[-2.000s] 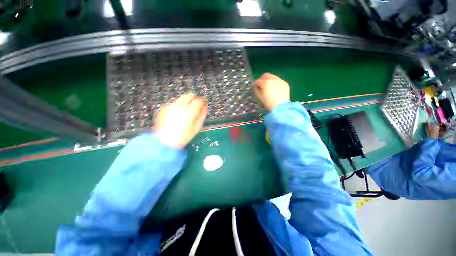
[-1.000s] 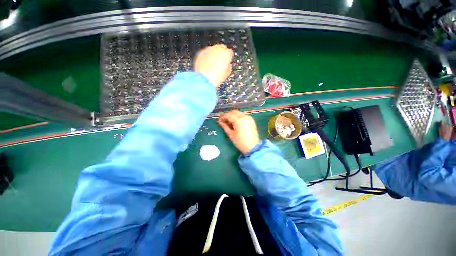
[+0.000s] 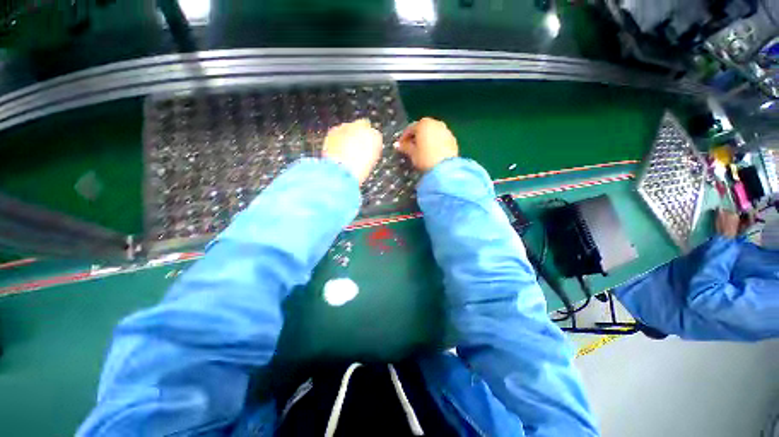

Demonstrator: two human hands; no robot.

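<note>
The large component tray with rows of small shiny parts lies on the green surface beyond the red edge line. My left hand is over the right part of the tray, fingers curled. My right hand is at the tray's right edge, fingers bent toward the left hand, with something small and pale at the fingertips. Whether either hand holds a part is too small to tell. A white work pad, a pile of short red wires and small silvery parts lie on the green mat.
A black power unit with cables stands to the right. Beyond it a second tray stands tilted beside another person's blue sleeve. Metal rails run across the back. A grey bar crosses at left.
My right hand has moved up from the mat to the tray's right edge, its sleeve now covering the yellow tub and sponge. My left hand stays over the tray. The view has shifted.
</note>
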